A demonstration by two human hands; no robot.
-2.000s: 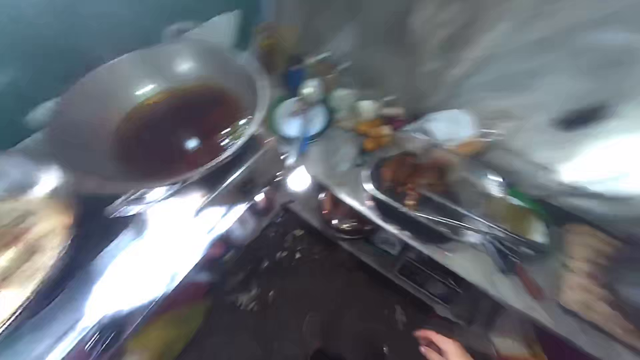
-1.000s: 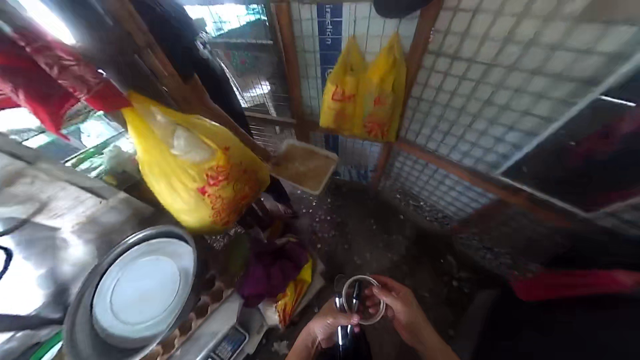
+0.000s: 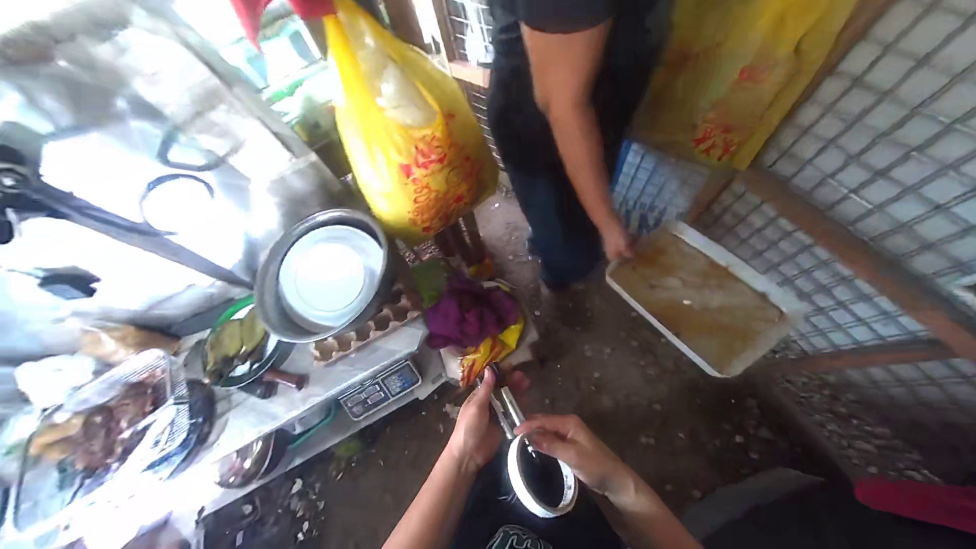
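Observation:
At the bottom centre, my left hand (image 3: 479, 419) is closed around the dark end of a metal tool (image 3: 507, 408) with two thin bright bars; its exact kind cannot be told. My right hand (image 3: 572, 450) holds a roll of white tape (image 3: 543, 476) by its upper rim, with the fingers near the lower end of the bars. The roll lies against or just beside the tool. Beyond my left hand are a purple cloth (image 3: 471, 313) and a crumpled yellow and red bag (image 3: 496, 349).
A person (image 3: 576, 114) stands ahead, gripping a shallow stained tray (image 3: 698, 301). A full yellow plastic bag (image 3: 419, 145) hangs over the left counter, which bears a metal pot (image 3: 271, 286), an egg tray (image 3: 366, 332) and a digital scale (image 3: 377, 389). Wire mesh (image 3: 862, 114) lines the right side.
The person with the tray has come more fully into view. My hands, together at the tape roll a second ago, are now farther apart, with the metal bars showing between them.

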